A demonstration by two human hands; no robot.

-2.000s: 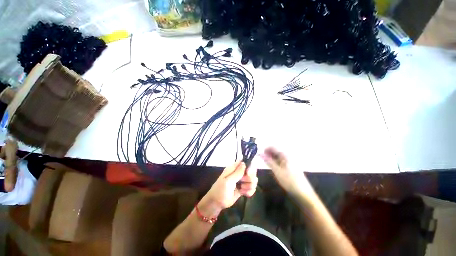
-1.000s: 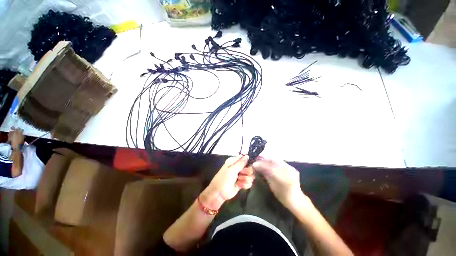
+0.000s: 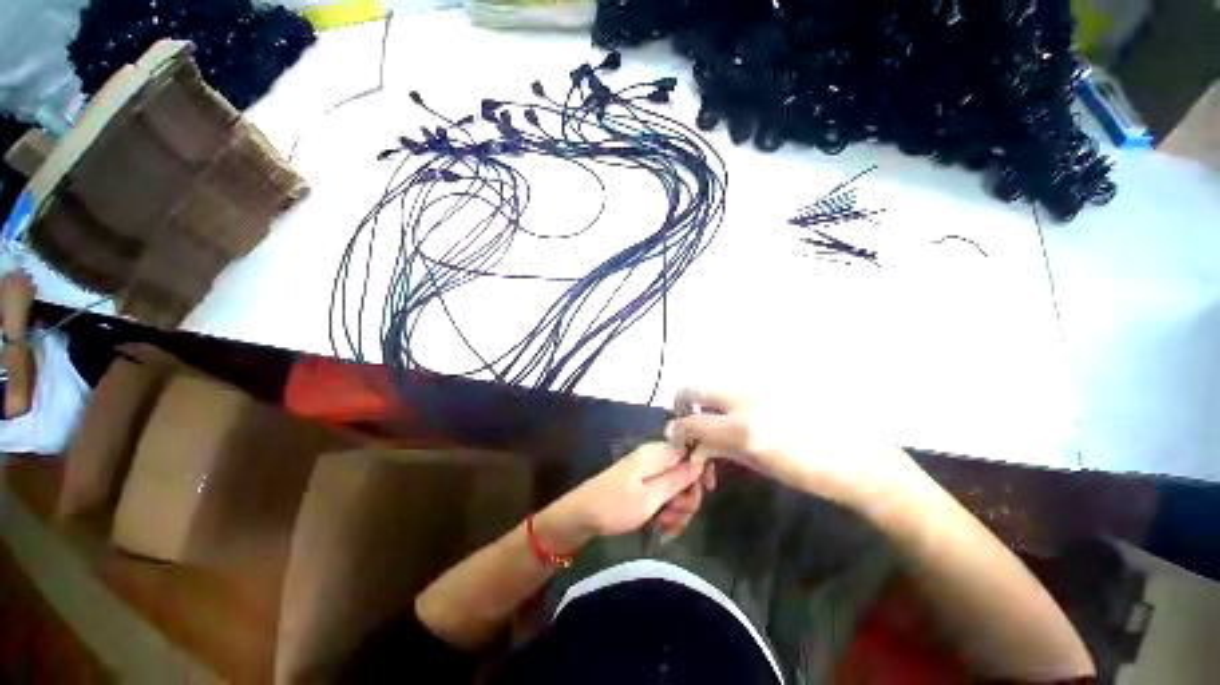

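My left hand (image 3: pixel 652 487) is closed around a black cable bundle above my lap, near the table's front edge. The bundle is almost fully hidden by both hands. My right hand (image 3: pixel 712 428) meets the left at the bundle's top, fingers pinched there; whether it grips the bundle or a tie is too small to tell. A hank of loose black cables (image 3: pixel 676 221) lies curved on the white table (image 3: pixel 923 348), connectors at its far end. Short black ties (image 3: pixel 838 214) lie right of the hank, with one stray curved tie (image 3: pixel 961 241) further right.
A large black heap of finished bundles (image 3: pixel 883 67) lies at the back, a smaller heap (image 3: pixel 187 47) at back left. A cardboard stack (image 3: pixel 161 187) stands left. A blue-and-white item (image 3: pixel 1113 107) is right of the heap. Boxes (image 3: pixel 388 562) are below the table. Another person's arm (image 3: pixel 16 341) shows far left.
My right hand has moved in from the right to the bundle's top and now covers it. The bundle's loops, visible earlier above my left fist, are hidden. The camera view has shifted slightly.
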